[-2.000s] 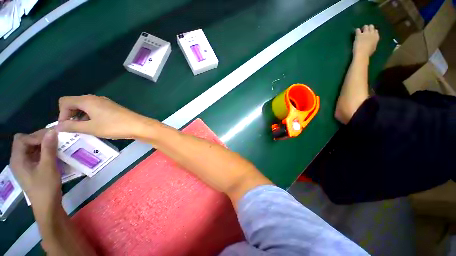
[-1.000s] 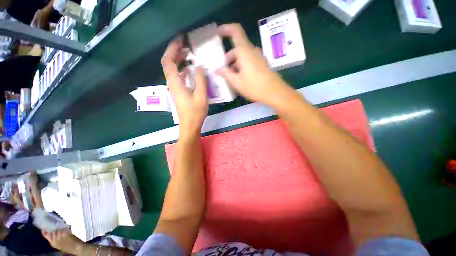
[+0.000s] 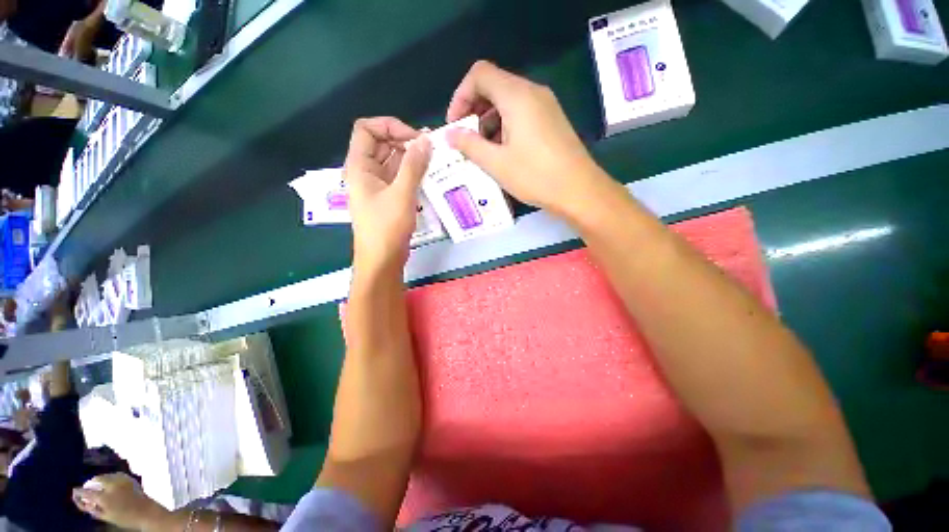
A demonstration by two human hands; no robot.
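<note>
A white retail box (image 3: pixel 464 202) with a purple cylinder picture is held at its upper end between both my hands, over the belt's metal rail. My left hand (image 3: pixel 385 187) pinches its upper left corner with thumb and fingers. My right hand (image 3: pixel 520 130) pinches the upper right part, thumb on the front face. The flap at that end is partly hidden by my fingers. Part of another box shows under the held box, beside my left hand. A box with a flap sticking out (image 3: pixel 326 195) lies on the belt just left of my left hand.
A closed box (image 3: pixel 642 71) lies on the green belt at right, with two more (image 3: pixel 903 26) cut off at the top right edge. A red foam mat (image 3: pixel 562 364) is under my forearms. White flat cartons (image 3: pixel 193 426) stand at left, near another person's hand. An orange tape dispenser (image 3: pixel 935 360) is at the right edge.
Since one second ago, the held box has tilted and lowered a little, with its printed front now clear. The box on the belt shows farther right. My hands still hold the box.
</note>
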